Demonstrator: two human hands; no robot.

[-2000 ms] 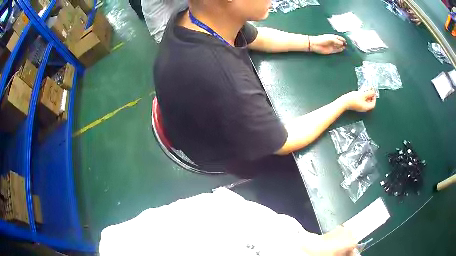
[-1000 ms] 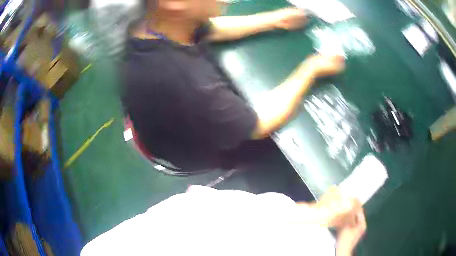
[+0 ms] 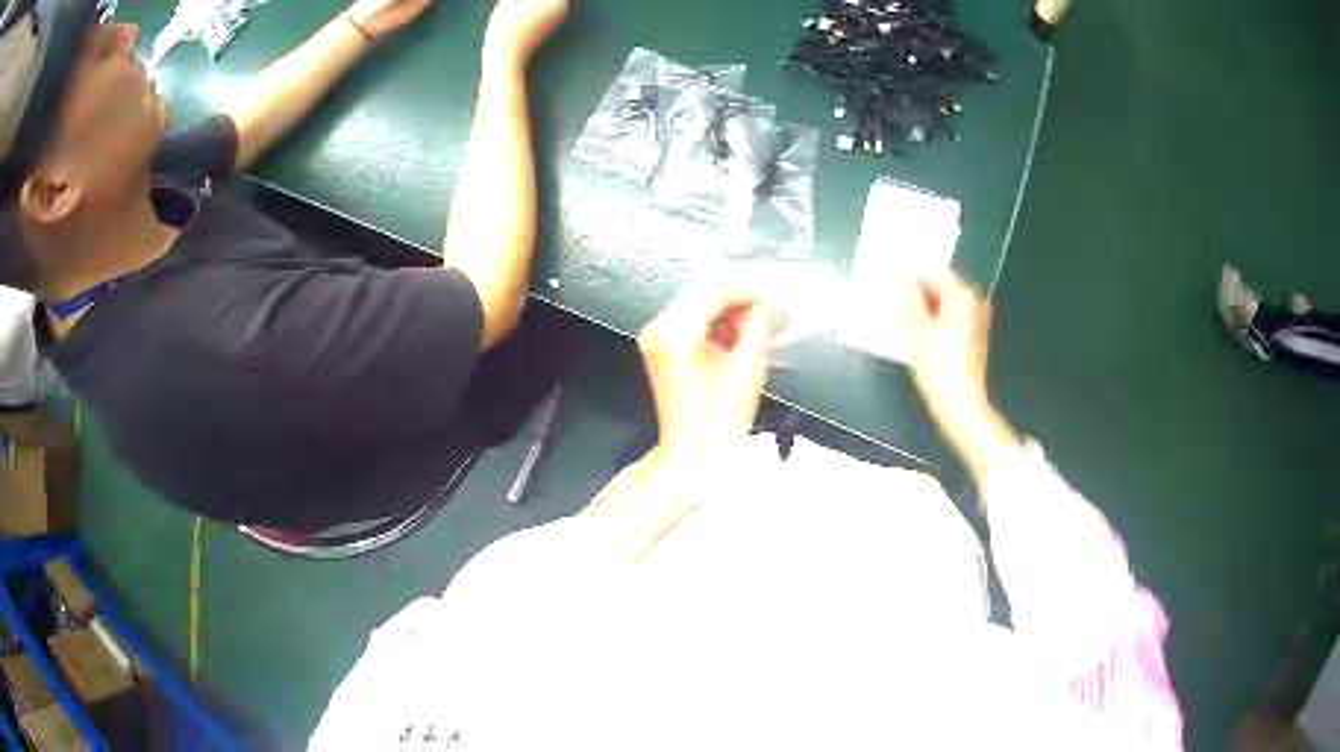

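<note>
A white stack (image 3: 908,235), likely empty bags, lies near the bench's front edge. My right hand (image 3: 949,332) is at its lower right corner, fingers bent; blur and glare hide whether it grips anything. My left hand (image 3: 711,353) is left of the stack, fingers curled, at the edge of a pale, shiny clear bag (image 3: 805,304) that spans toward my right hand. Filled clear bags (image 3: 694,154) with dark cables inside lie overlapping beyond my left hand. A loose pile of black cables (image 3: 891,62) with pale ends lies beyond the stack.
A seated co-worker in a black shirt (image 3: 279,360) is at my left, forearms over the bench (image 3: 397,110). Clear bags (image 3: 206,22) lie at the far left. A pale post end (image 3: 1048,15) stands right of the cables. A shoe (image 3: 1246,312) shows at the right.
The view has turned, so the bench lies more directly ahead. My hands, together at the stack's near end a second ago, are now apart, with the shiny bag between them.
</note>
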